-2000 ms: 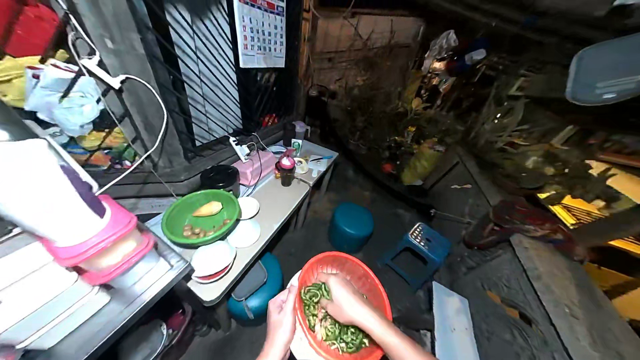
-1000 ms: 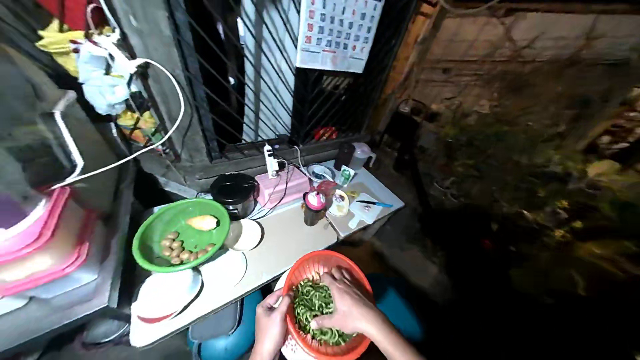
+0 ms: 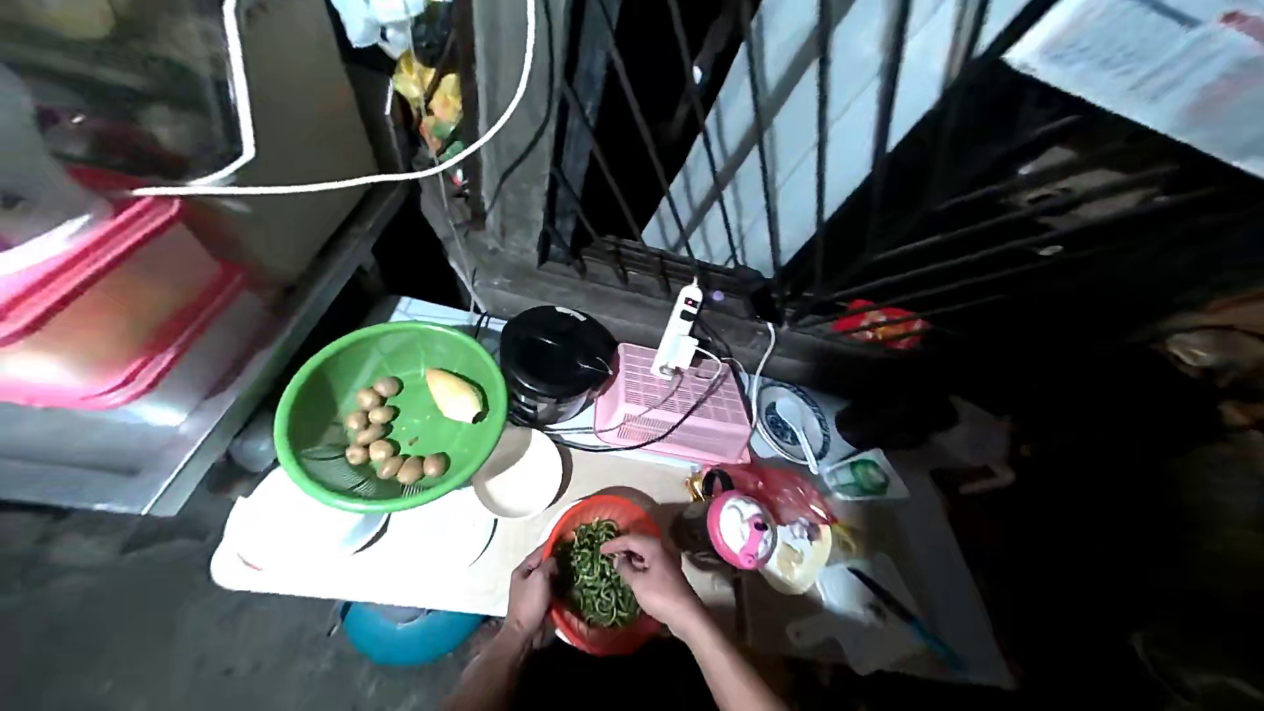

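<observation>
An orange-red plastic basket (image 3: pixel 607 637) holds many thin green pieces that look like a cut vegetable (image 3: pixel 599 583). It sits at the front edge of the table, close to my body. My left hand (image 3: pixel 531 592) grips the basket's left rim. Over the green pieces is my right hand (image 3: pixel 647 573), its fingertips pinched at their top; whether a piece is between them is too small to tell. A large green plastic colander (image 3: pixel 296 454) to the left contains several small brown round items (image 3: pixel 380 449) and one pale yellow peeled piece (image 3: pixel 454 395).
White plates (image 3: pixel 296 528) and a pale bowl (image 3: pixel 518 474) lie below the colander. Behind stand a black pot (image 3: pixel 556 351) and a pink basket (image 3: pixel 681 410) with a power strip (image 3: pixel 678 331). Rightward are a pink-lidded tumbler (image 3: pixel 743 531) and a knife (image 3: pixel 894 602). A blue stool (image 3: pixel 410 637) stands below.
The view has swung strongly and come nearer the table. The orange-red basket, held at the table's front edge before, is now over the tabletop. My right hand has risen from within the green pieces to their top.
</observation>
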